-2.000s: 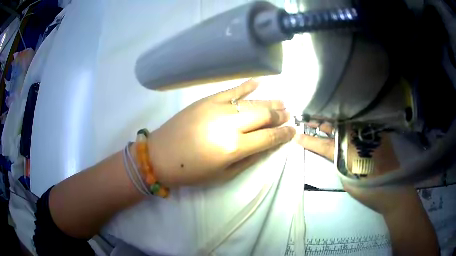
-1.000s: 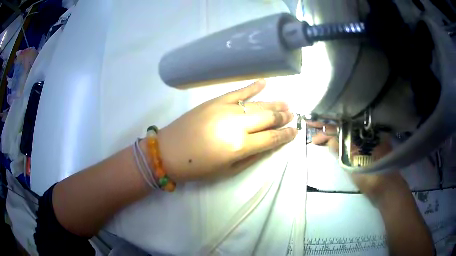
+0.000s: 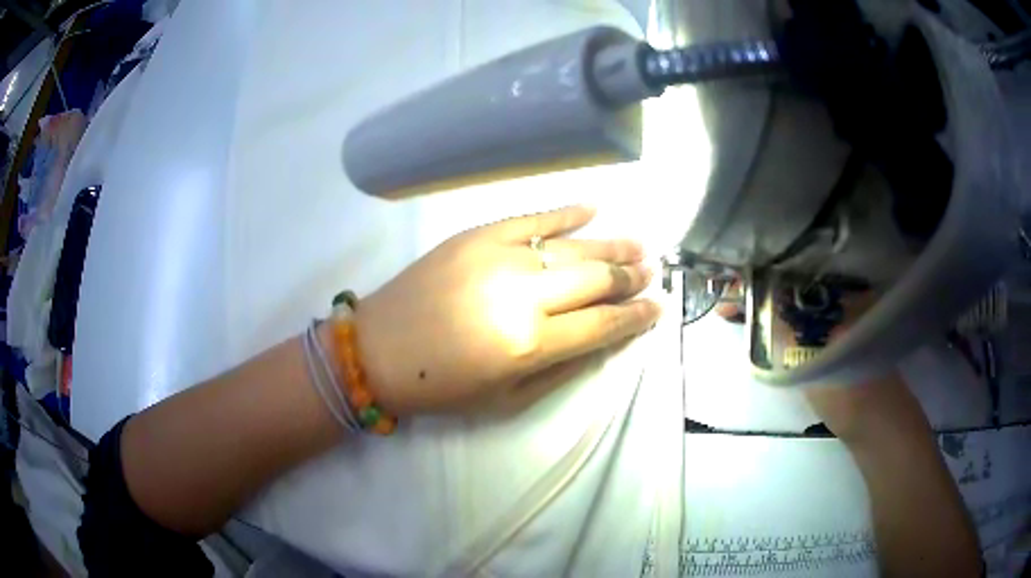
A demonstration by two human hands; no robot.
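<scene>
A white fabric panel [image 3: 373, 497] lies over the machine table, with a narrow cream strip [image 3: 543, 497] and folds running toward the needle area. My left hand [image 3: 497, 311] lies palm down on the panel, fingers slightly spread, fingertips just left of the presser foot [image 3: 673, 274]. It presses the cloth and grips nothing that shows. The sewing machine head [image 3: 746, 169] stands at the right. My right hand [image 3: 854, 401] is mostly hidden behind the machine head and its guard; a fingertip shows right of the presser foot. Whether it holds anything cannot be seen.
A grey machine lamp [image 3: 497, 119] on a ribbed metal arm hangs over my left hand. A printed ruler [image 3: 780, 555] runs along the front edge. A slim metal tool [image 3: 993, 378] lies at the right. A black phone [image 3: 75, 265] lies at the left table edge.
My right fingers have drawn back from beside the presser foot, further behind the machine head. My left hand stays flat on the panel near the needle. The view has shifted slightly.
</scene>
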